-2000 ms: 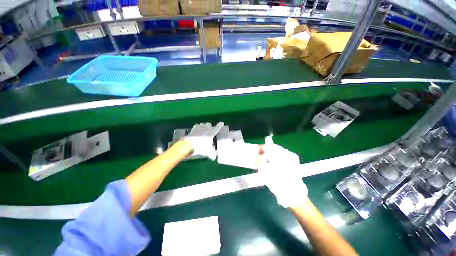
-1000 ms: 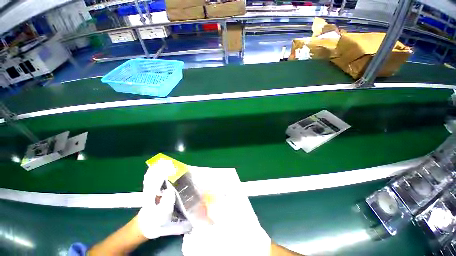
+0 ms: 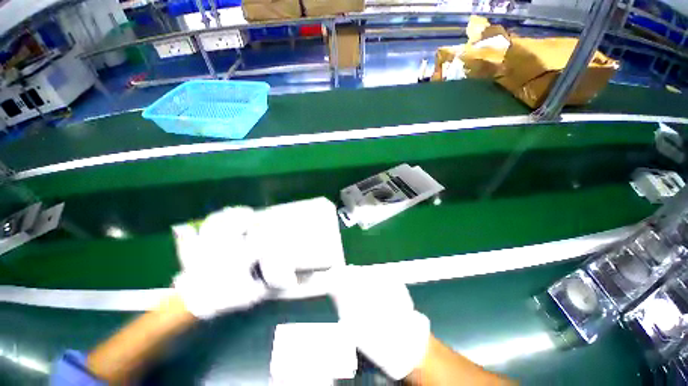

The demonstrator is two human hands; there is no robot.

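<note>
My left hand point(image 3: 222, 264), in a white glove, holds a printed box that is blurred, with a bit of yellow-green at its upper left end. A white leaflet point(image 3: 298, 234) lies against the box between my hands. My right hand point(image 3: 381, 313), also white-gloved, is at the leaflet's lower right corner; whether its fingers grip it is too blurred to tell. A stack of white leaflets point(image 3: 309, 353) lies on the near ledge below my hands.
A printed box point(image 3: 388, 194) lies on the green belt point(image 3: 498, 203); others lie at its far left and right. Clear blister trays point(image 3: 585, 294) crowd the right ledge. A blue basket point(image 3: 211, 107) and brown carton point(image 3: 554, 69) stand on the far ledge beside a metal post.
The boxes on the belt have moved left. My left hand has turned the box so that its yellow end mostly no longer shows. My right hand has moved right, uncovering the leaflet stack.
</note>
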